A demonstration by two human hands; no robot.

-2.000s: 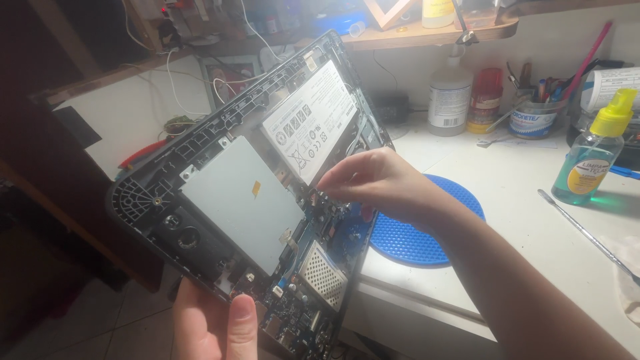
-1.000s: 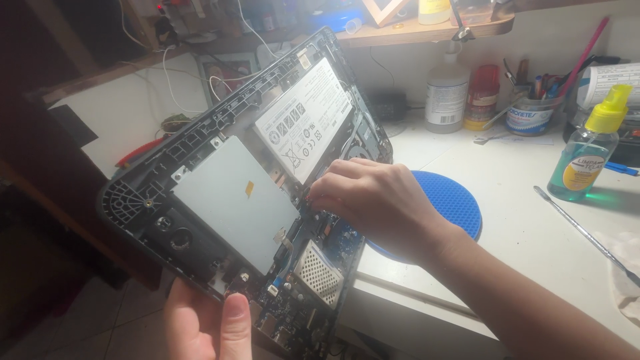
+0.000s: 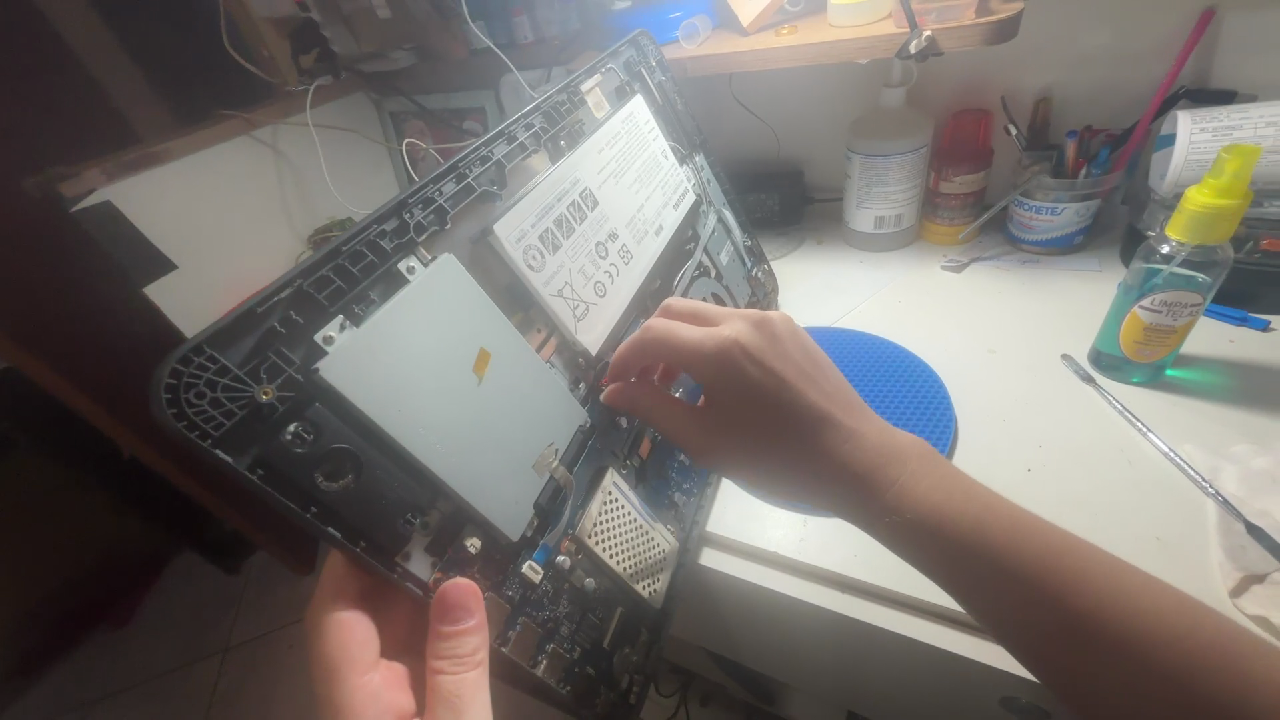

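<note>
An opened laptop base (image 3: 330, 465) is tilted up off the desk, its insides facing me. My left hand (image 3: 410, 640) grips its lower left edge, thumb on the near side. Inside are a white-labelled battery pack (image 3: 600, 220), a flat silver metal drive bay (image 3: 455, 390), a perforated metal shield (image 3: 628, 538) and a blue circuit board (image 3: 680, 480). At the board, just below the battery, my right hand (image 3: 740, 390) has its thumb and index finger pinched near a connector area; whether a small part or cable is between them cannot be told.
A round blue textured mat (image 3: 890, 390) lies on the white desk (image 3: 1040, 400) behind my right hand. To the right are a spray bottle (image 3: 1160, 290) and a metal spatula tool (image 3: 1170, 455). Further back stand a white-labelled bottle (image 3: 885, 180) and a tub of pens (image 3: 1055, 215). A wooden shelf (image 3: 960, 38) overhangs.
My right hand has stayed at the board while its fingers shifted their pose. My left hand keeps its hold on the laptop base.
</note>
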